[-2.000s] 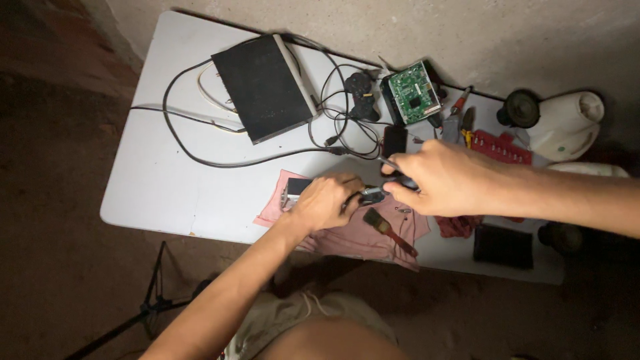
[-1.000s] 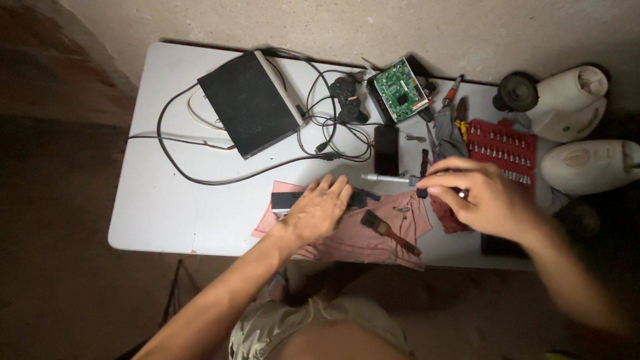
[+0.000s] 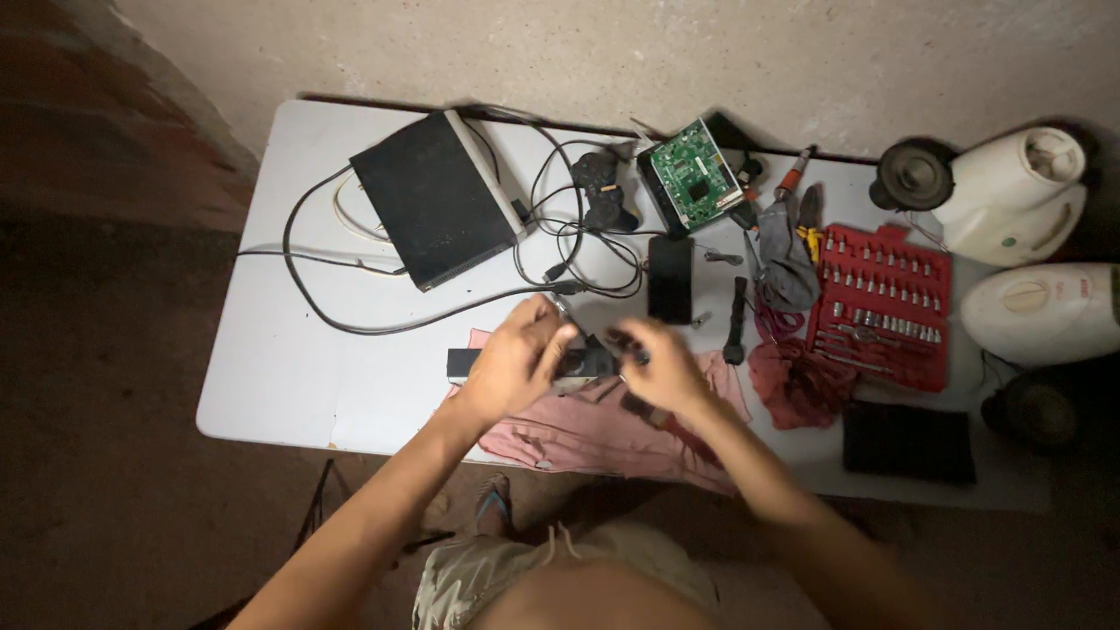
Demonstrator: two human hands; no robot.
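My left hand [image 3: 521,360] grips a dark rectangular device [image 3: 461,362] with a pale lower edge, above a pink cloth [image 3: 560,430]. A slim metal tool [image 3: 567,308] sticks up beside its fingertips. Close by on the right, my right hand [image 3: 658,363] is blurred at the device's right end, fingers curled near small dark parts; what it holds cannot be made out. Under my right wrist lies a brush [image 3: 645,409] on the cloth, partly hidden. A black phone-like slab [image 3: 669,280] lies behind the hands.
At the back are a black box-shaped console [image 3: 437,201], cables, a game controller [image 3: 602,191] and a green circuit board [image 3: 697,175]. To the right lie a black flashlight-like object [image 3: 736,322], a red socket set [image 3: 884,306], a dark red cloth [image 3: 801,382] and white appliance bodies [image 3: 1015,197].
My right hand has moved left, back to the device. The slim metal tool that it held out to the right a second ago now shows by my left fingertips.
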